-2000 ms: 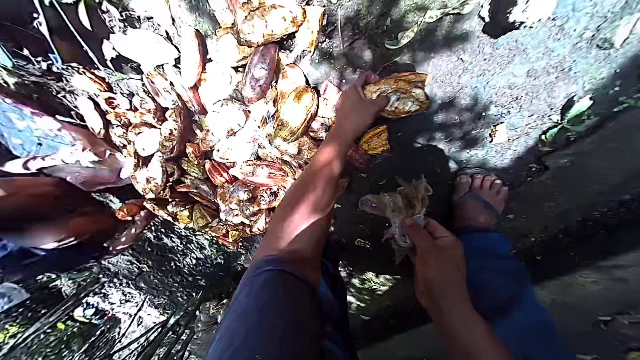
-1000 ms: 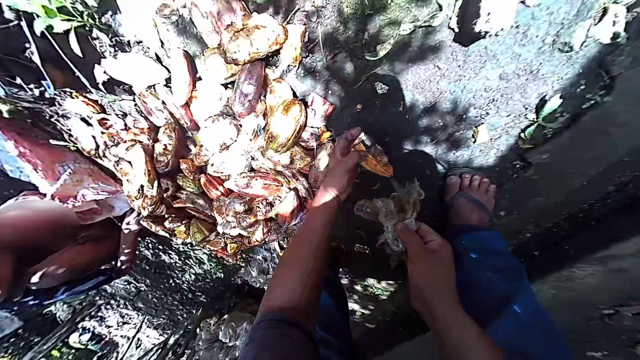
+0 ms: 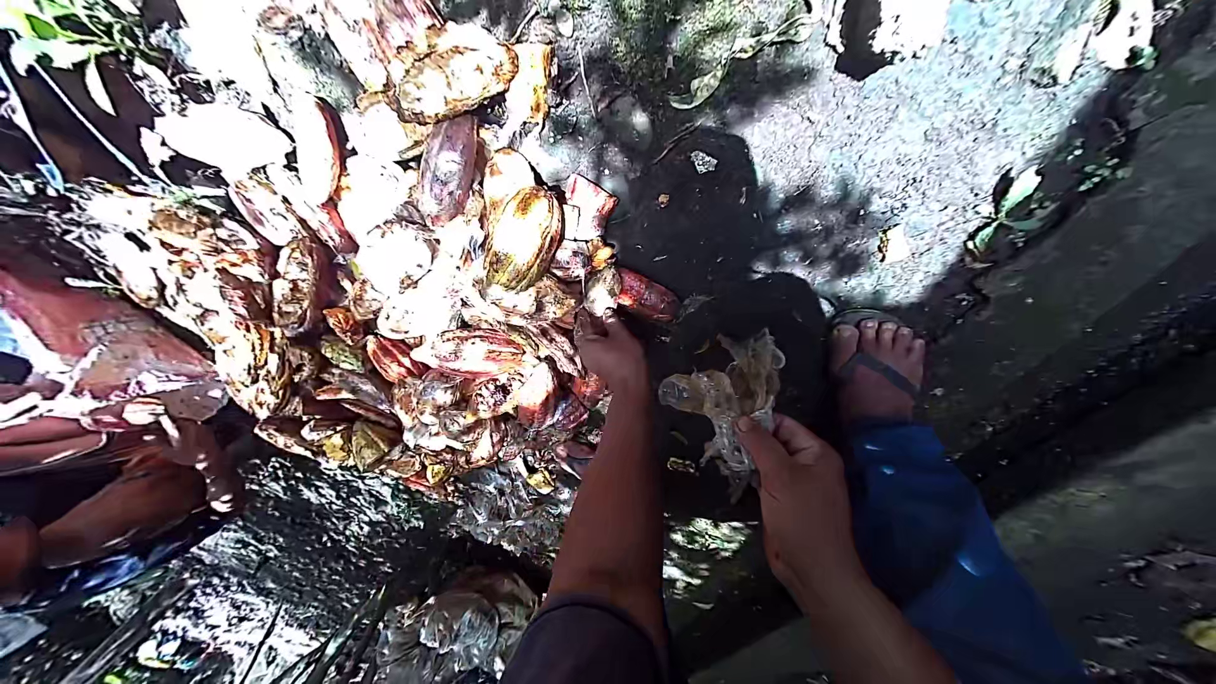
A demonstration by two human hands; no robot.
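A large heap of cacao pods (image 3: 475, 353), red, yellow and brown, lies left of centre. My left hand (image 3: 611, 350) reaches to the heap's right edge, its fingertips at a small pale, translucent piece (image 3: 602, 290) beside a dark red pod (image 3: 648, 294); whether they grip it I cannot tell. My right hand (image 3: 793, 465) pinches a bunch of crumpled clear plastic bags (image 3: 727, 399) between thumb and fingers, right of the heap and above the shaded ground. A yellow-brown pod (image 3: 524, 237) lies on top of the heap.
Another person's hand (image 3: 195, 456) and arms are at the far left, beside the heap. My sandalled foot (image 3: 879, 366) rests on the right. More crumpled clear plastic (image 3: 465, 617) lies at the bottom centre. A small green plant (image 3: 1009, 211) grows at the right.
My left hand held a yellow-brown pod piece out to the right two seconds ago; it has moved back to the heap's edge without that piece. My right hand keeps hold of the plastic.
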